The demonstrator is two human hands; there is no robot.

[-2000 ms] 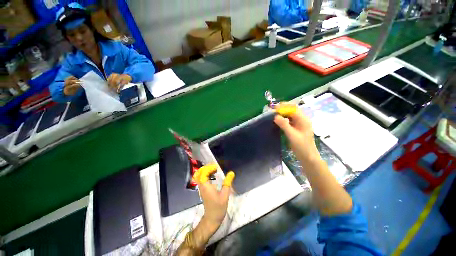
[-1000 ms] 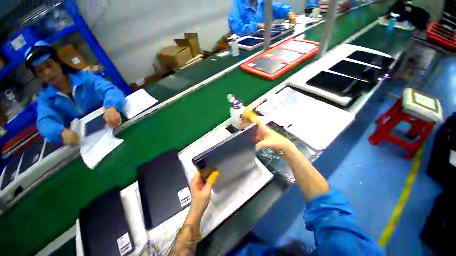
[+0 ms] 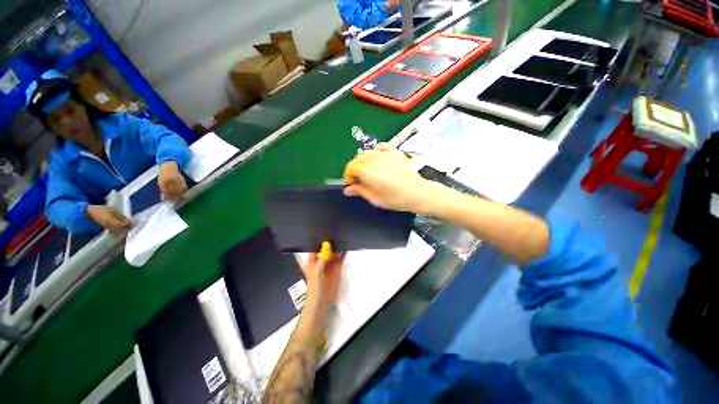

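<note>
A dark tablet [image 3: 339, 219] is held raised and tilted above the right part of the white foam tray [image 3: 386, 276]. My left hand [image 3: 323, 272], with a yellow finger cot, grips its lower edge. My right hand [image 3: 386, 180] is at its upper right edge, fingertips with yellow cots on or just over the edge; any small thing pinched there cannot be made out. Two more tablets lie back up in the tray, one in the middle [image 3: 264, 288] and one at the left [image 3: 181, 347], each with a white barcode label near a lower corner.
A green conveyor belt [image 3: 303, 134] runs beyond the tray. A red tray [image 3: 418, 69] sits on it. White sheets [image 3: 493, 158], crinkled clear film [image 3: 449, 235] and a white tray of black tablets [image 3: 504, 99] lie right. A person [image 3: 110, 158] works opposite. A red stool [image 3: 638, 158] stands right.
The tablet lay in the tray, then was lifted and is now turned more level. The red-printed film at my left hand is gone from view. My right hand has moved left along the tablet's top.
</note>
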